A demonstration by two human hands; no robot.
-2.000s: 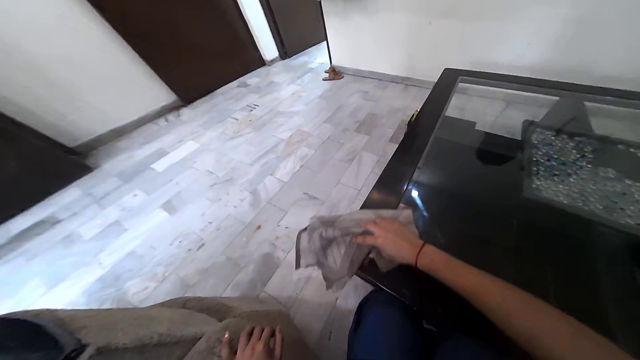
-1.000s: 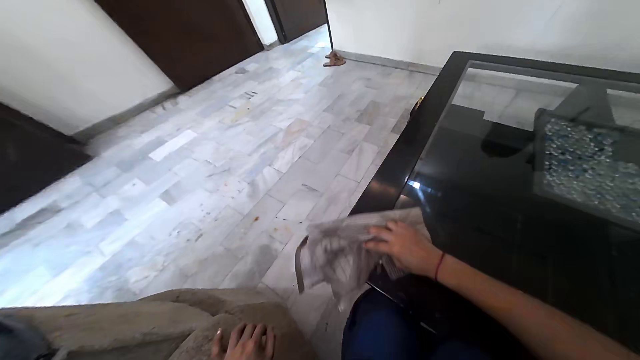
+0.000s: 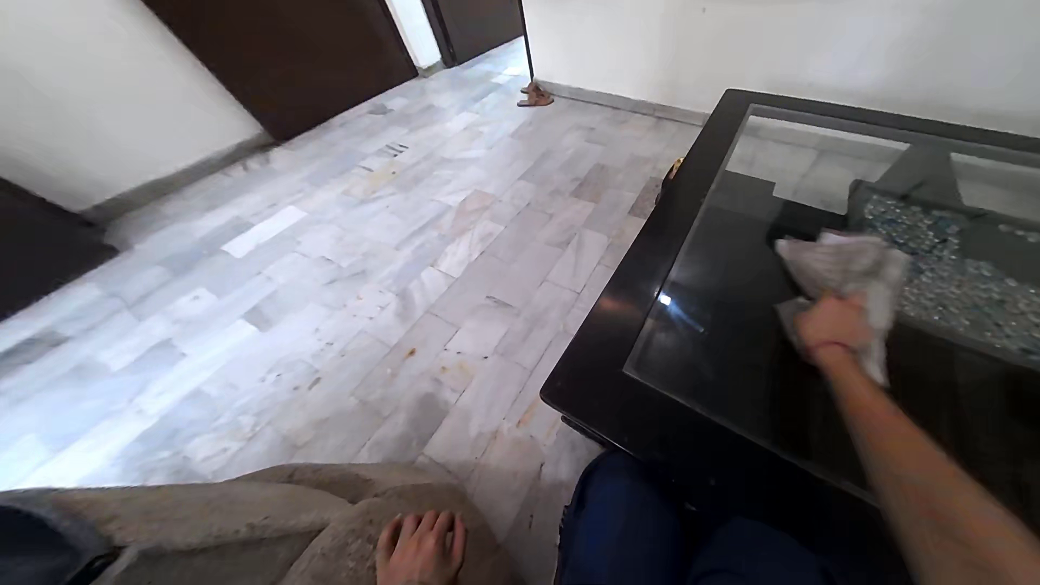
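Observation:
My right hand (image 3: 834,327), with a red thread at the wrist, grips a crumpled grey cloth (image 3: 853,268) over the glass top of a black-framed table (image 3: 715,349). Both hand and cloth are slightly blurred. Beyond the cloth, glass pebbles (image 3: 967,284) show in a bed at the table's middle. At the lower edge of the view, my left hand (image 3: 421,548) rests palm down on the beige upholstered arm (image 3: 325,520) of a seat, holding nothing.
Marble tiles (image 3: 422,301) cover the floor left of the table. Brown footwear (image 3: 535,95) lies by the far wall. Dark doors (image 3: 301,57) stand at the upper left. My knees in blue trousers (image 3: 626,520) are at the table's near edge.
My right hand has carried the cloth from the table's near left corner to over the glass beside the pebbles. The left hand stays on the seat's arm.

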